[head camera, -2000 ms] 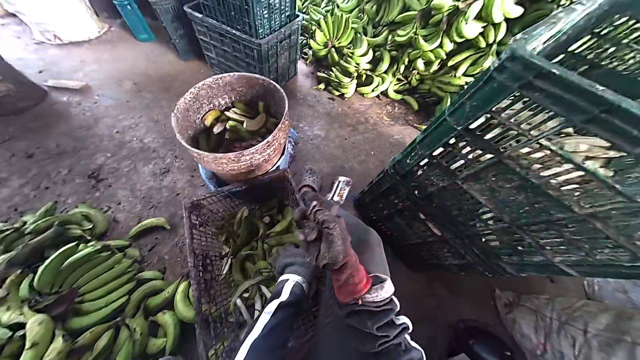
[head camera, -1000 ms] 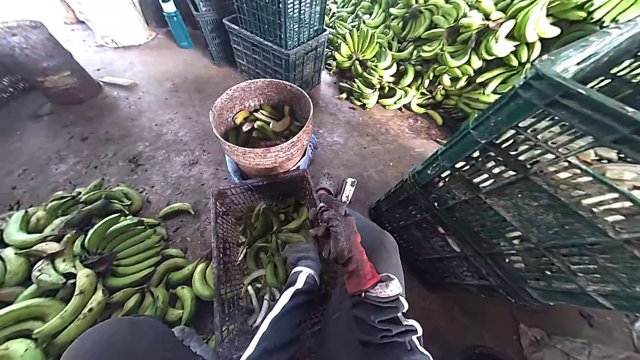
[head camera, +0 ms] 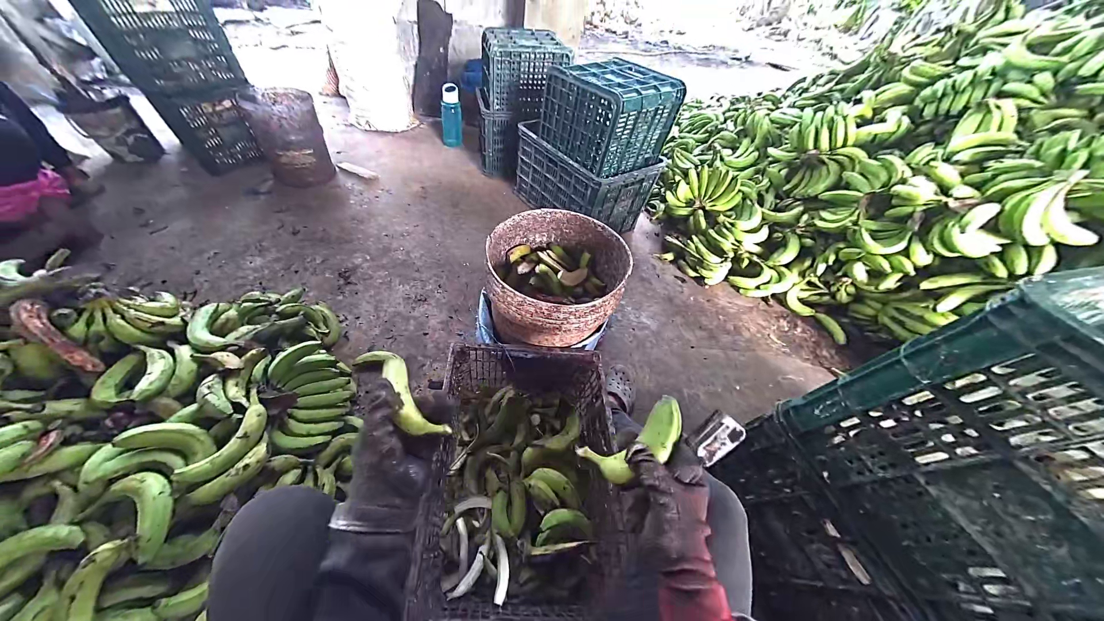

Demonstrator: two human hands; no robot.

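My left hand (head camera: 388,448), in a dark glove, holds a curved green plantain (head camera: 398,392) above the left edge of a black plastic crate (head camera: 438,535). In my right hand (head camera: 668,487), gloved in dark and red, is another green plantain (head camera: 660,429), with a stem end pointing left over the crate's right side. Between my knees the crate holds loose green plantains (head camera: 509,509) and pale peel-like strips (head camera: 473,569). Past its far end stands a round, rusty-looking container (head camera: 552,323) with plantain pieces inside.
Plantain bunches lie heaped on the floor at left (head camera: 172,448), and a larger pile (head camera: 862,181) rises at right. A tall green crate (head camera: 906,466) stands close on my right. Stacked crates (head camera: 604,121) and a teal bottle (head camera: 451,116) are farther back. Part of a person (head camera: 34,194) shows far left.
My hands were together over the crate's right side; now they are apart, each with a plantain visible in it. The view has tilted up.
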